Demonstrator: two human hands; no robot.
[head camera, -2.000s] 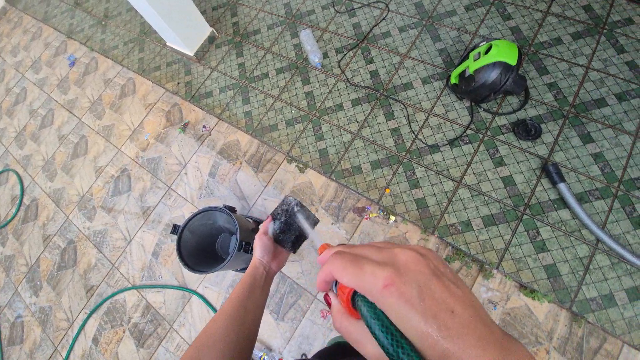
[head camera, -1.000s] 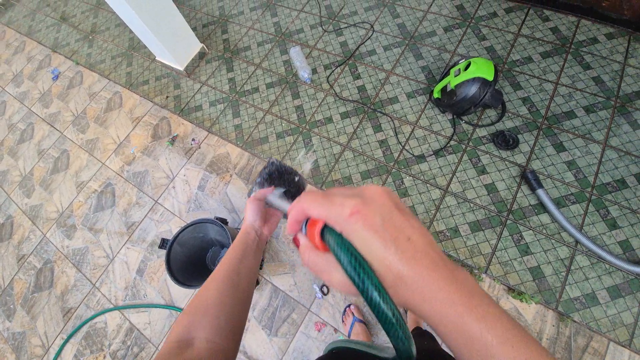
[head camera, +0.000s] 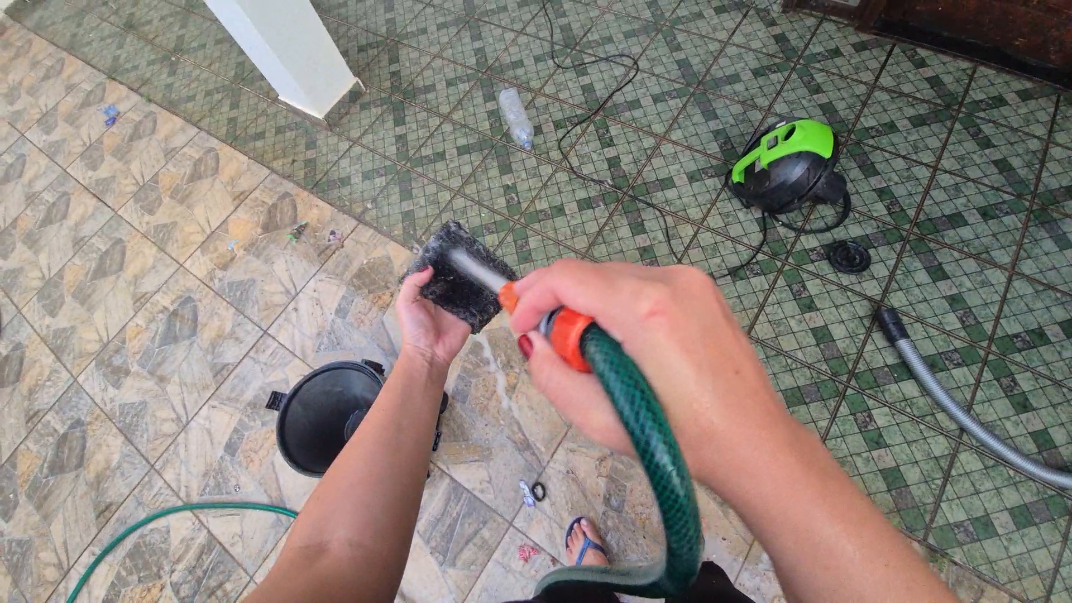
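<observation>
My left hand (head camera: 431, 322) holds a black foam filter (head camera: 461, 280) by its left side. Gripped in my right hand (head camera: 628, 335) is a green garden hose (head camera: 645, 410) with an orange nozzle (head camera: 569, 335). A jet of water runs from the nozzle onto the filter's face, and water drips below it. Under my left forearm stands a black vacuum canister (head camera: 322, 419), its mouth upward and partly hidden by the arm.
A green and black vacuum head (head camera: 787, 167), a black round part (head camera: 848, 256), a grey vacuum hose (head camera: 955, 406), a plastic bottle (head camera: 516, 119) and a black cord lie on green tiles. A white pillar (head camera: 289, 54) stands upper left. A sandalled foot (head camera: 586, 544) shows below.
The filter has been turned in my left hand, and its broad face now shows under the water jet. My hands are farther apart than one second ago.
</observation>
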